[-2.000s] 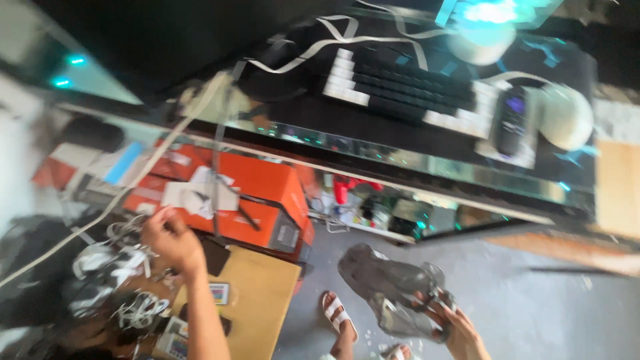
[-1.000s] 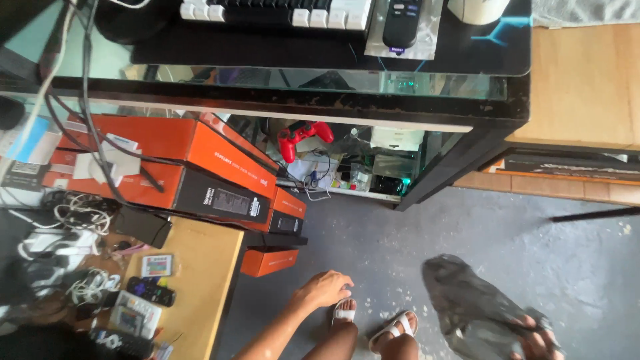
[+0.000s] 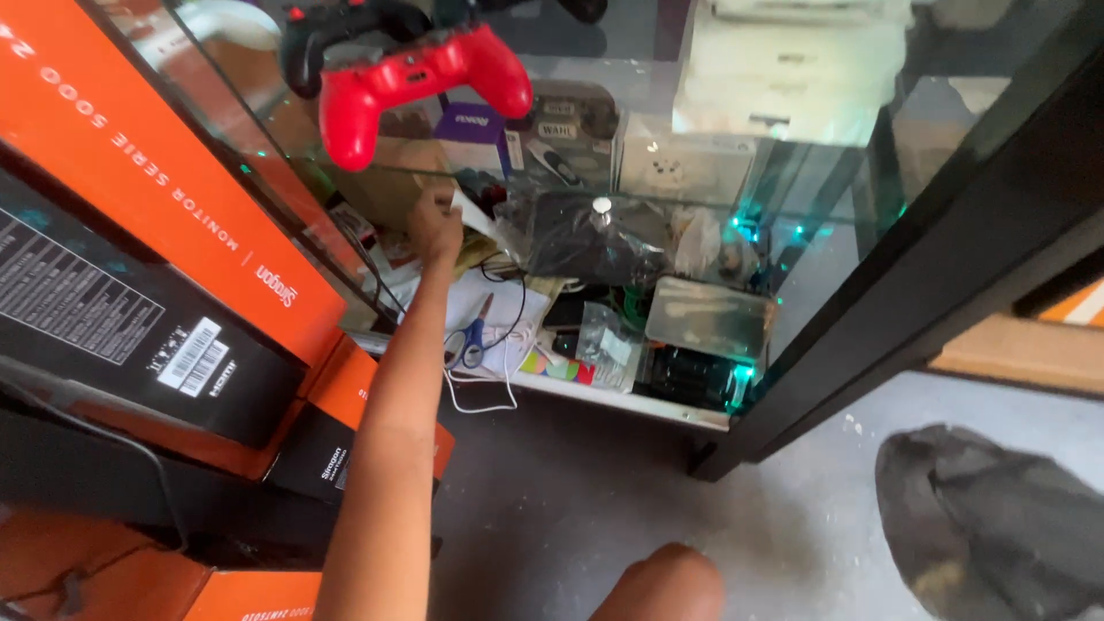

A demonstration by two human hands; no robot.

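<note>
My left hand [image 3: 436, 222] reaches into the lower level of the glass display case, at brown and white paper or card [image 3: 483, 216]; whether its fingers grip any of it is unclear. Blue-handled scissors [image 3: 470, 342] lie on white paper below and to the right of that hand, with a white cord [image 3: 483, 407] hanging over the shelf edge. Above the hand, a red game controller [image 3: 418, 86] rests on the upper glass shelf. At the lower right is a dark crumpled bag [image 3: 992, 517]; my right hand is out of view.
Orange and black monitor boxes [image 3: 172, 172] stand along the left. The case's black leg [image 3: 914, 250] slants across the right. On the lower shelf are a plastic-wrapped black item [image 3: 595, 241], a clear-lidded box [image 3: 711, 317] and a Wahl box [image 3: 573, 129]. A knee [image 3: 664, 586] shows at the bottom.
The view has moved in close to the case. My left hand, above the floor one second ago, is now inside the lower shelf. My right hand, earlier at the dark bag, has left the view.
</note>
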